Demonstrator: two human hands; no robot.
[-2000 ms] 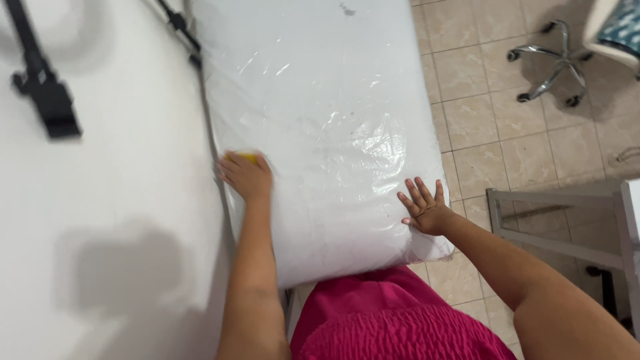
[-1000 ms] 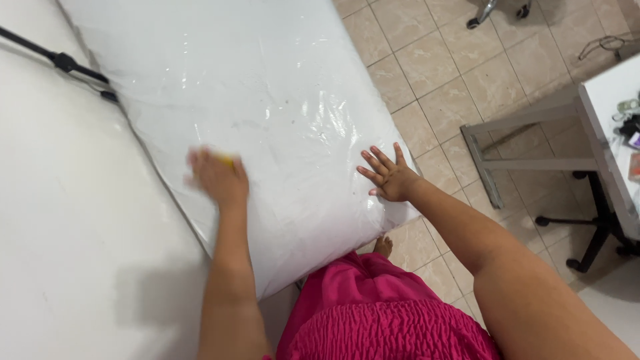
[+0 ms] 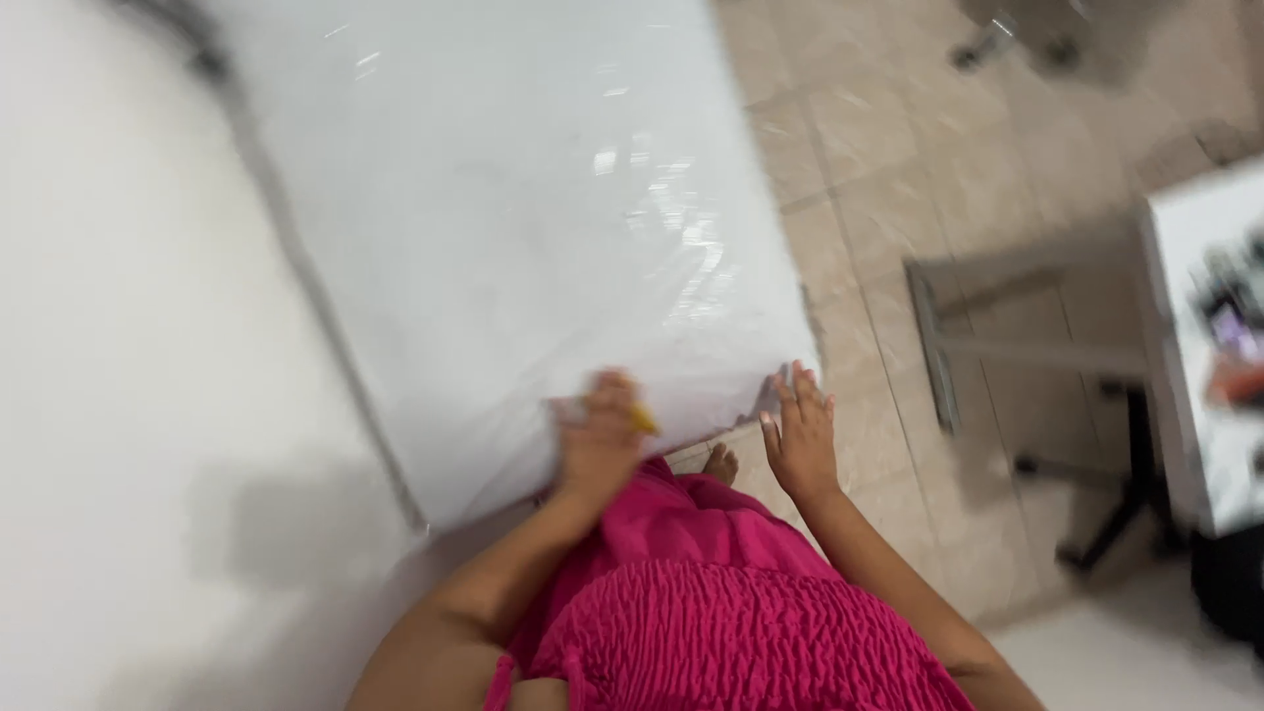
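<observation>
A white mattress-like pad in clear, shiny plastic (image 3: pixel 513 227) fills the middle of the view. My left hand (image 3: pixel 600 434), blurred, is on the plastic close to the near edge. Its fingers are closed over a small yellow thing (image 3: pixel 644 419), mostly hidden, so I cannot tell what it is. At the near right corner of the pad, my right hand (image 3: pixel 804 434) lies with fingers spread at the edge and nothing in it.
A white wall (image 3: pixel 128 296) borders the pad's left side. To the right are a tiled floor (image 3: pixel 859 286), a metal table frame (image 3: pixel 1037 351), a white tabletop with small items (image 3: pixel 1185 296) and wheeled chair bases (image 3: pixel 1136 494). A bare foot (image 3: pixel 722 462) shows below the pad.
My left hand has moved toward the pad's near edge with the yellow thing. My right hand has shifted to the near right corner. The view has turned.
</observation>
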